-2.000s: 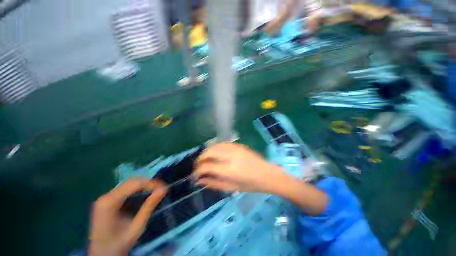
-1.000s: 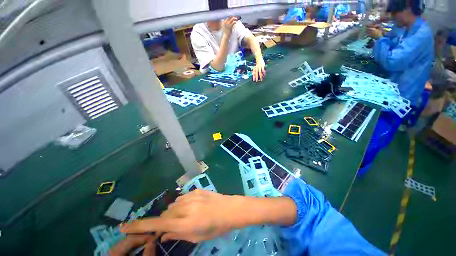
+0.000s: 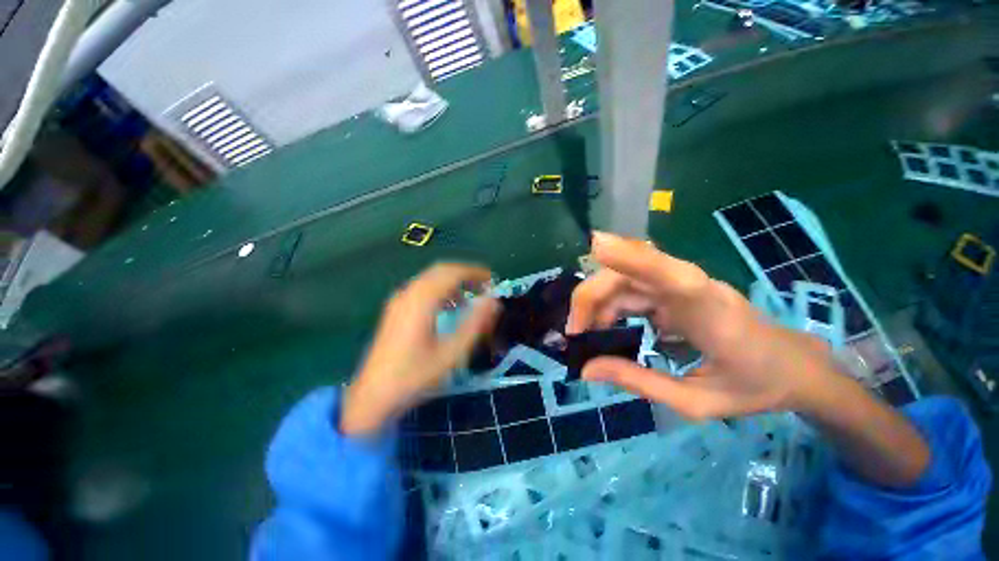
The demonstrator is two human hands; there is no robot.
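My right hand [image 3: 701,329] holds a small dark rectangle [image 3: 603,348] between thumb and fingers, above the sheets. My left hand [image 3: 422,340] is to its left, blurred, with thumb and fingers apart; I cannot tell whether a thin piece is in it. Between the hands lies a pile of black pieces [image 3: 537,312]. Below is a pale blue carrier sheet [image 3: 502,425] with rows of black rectangles. A heap of empty pale blue liners [image 3: 613,499] lies nearest me.
A grey metal post [image 3: 632,121] stands behind the hands. Another carrier sheet [image 3: 780,239] lies to the right. Yellow-trimmed frames [image 3: 417,233] and a yellow piece [image 3: 661,201] lie on the green surface. A crumpled clear bag [image 3: 414,110] is on the far side.
The view has swung, and the people on the far side are out of it. My hands, overlapping a second ago, are now apart, and a dark rectangle shows in my right hand.
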